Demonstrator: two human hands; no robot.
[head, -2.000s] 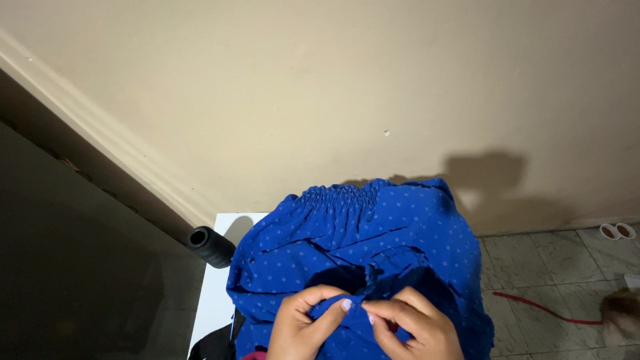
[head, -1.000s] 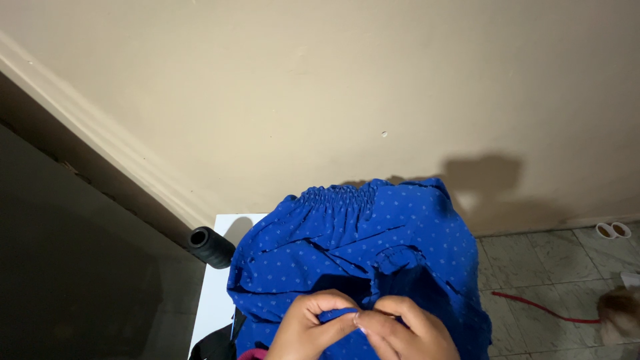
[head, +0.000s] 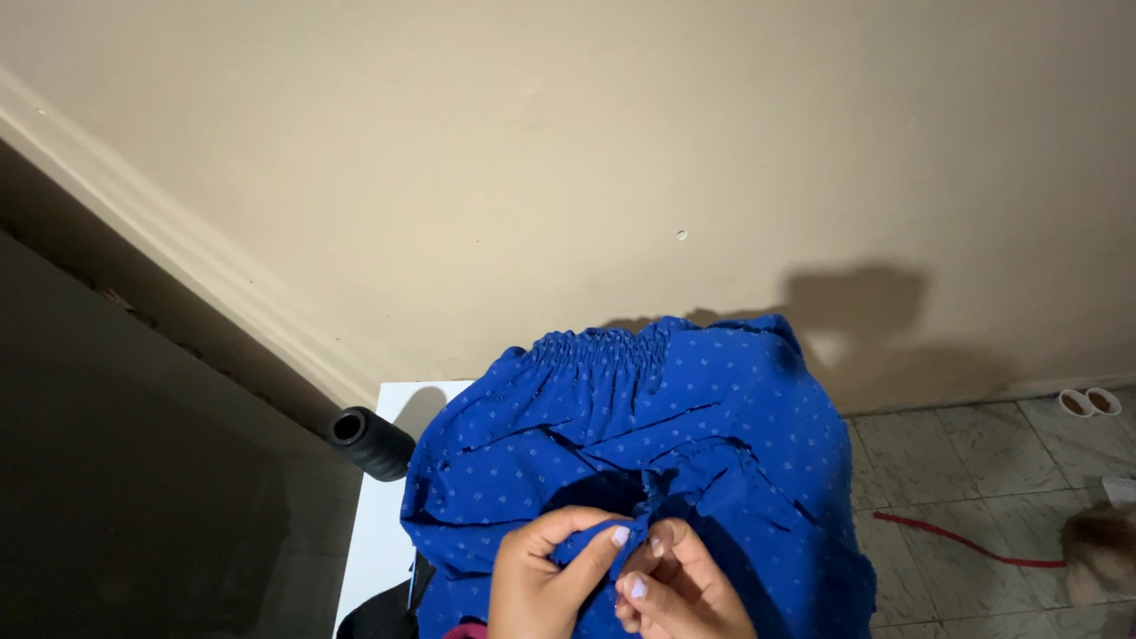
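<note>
A blue garment (head: 621, 417) with small pale dots and a gathered, elastic-like band at its far edge lies heaped over a white table. My left hand (head: 564, 564) pinches a narrow fold of it between thumb and forefinger. Close by on the right, my right hand (head: 679, 577) has its thumb and forefinger slightly apart beside the same fold; whether it grips any cloth is hard to tell. A black cone of thread (head: 373, 444) lies tilted left of the garment. Any needle or thread between my fingers is too small to make out.
The white table (head: 359, 541) shows along the left, with black cloth (head: 382, 612) at its near edge. A beige wall (head: 532, 177) rises behind. On the tiled floor (head: 923, 461) at right are a red cord (head: 967, 543), two small white cups (head: 1090, 402) and a furry animal (head: 1096, 550), partly visible.
My hands were close together, thumbs nearly touching, one second ago; now the right hand has turned and its fingers have opened somewhat. The garment and the cone have stayed in place.
</note>
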